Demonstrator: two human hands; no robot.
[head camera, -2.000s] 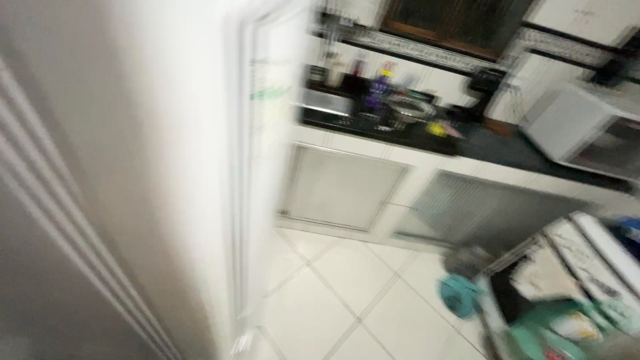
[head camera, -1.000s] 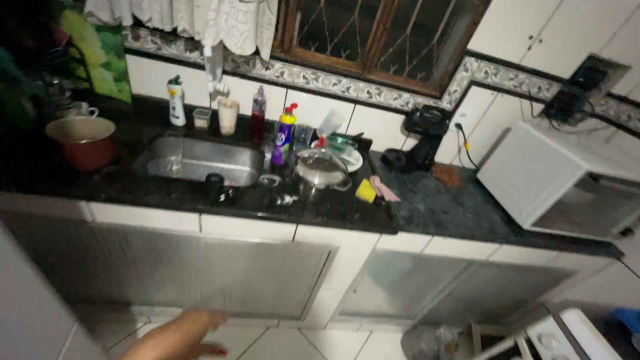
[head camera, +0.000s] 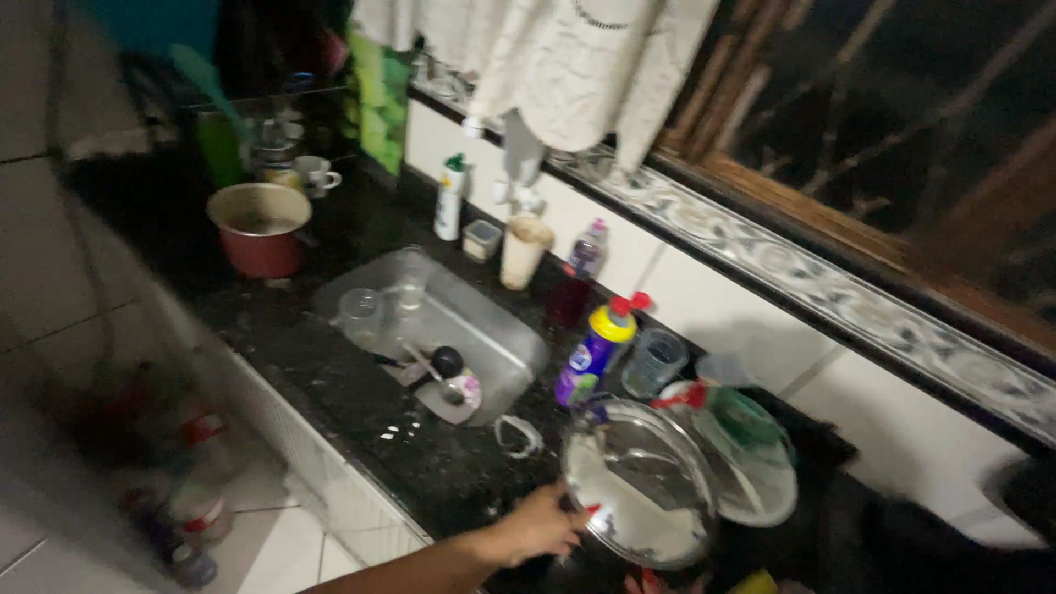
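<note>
My left hand (head camera: 543, 525) reaches in from the bottom and has its fingers closed at the left edge of a round metal pot with a glass lid (head camera: 639, 487). Whether it grips the rim or a side handle is unclear. Only red-nailed fingertips of my right hand (head camera: 648, 582) show at the bottom edge, close below the pot; their hold cannot be made out. Behind the pot lie a green-tinted item (head camera: 747, 425) and a pale plate (head camera: 763, 495). A purple bottle with a yellow and red top (head camera: 596, 355) stands beside a clear plastic cup (head camera: 654, 363).
A steel sink (head camera: 487, 338) holds a clear cup and utensils. On the black stone counter (head camera: 305, 388) stand a red pot (head camera: 262, 239), a white mug (head camera: 313, 176), a white bottle (head camera: 449, 198) and a beige cup (head camera: 524, 252). Several containers (head camera: 196, 511) stand on the floor at lower left.
The view has swung from the doorway to close over the sink counter. My left hand, over the floor area a second ago, is now at the lidded pot. Fingertips of my right hand have come into view.
</note>
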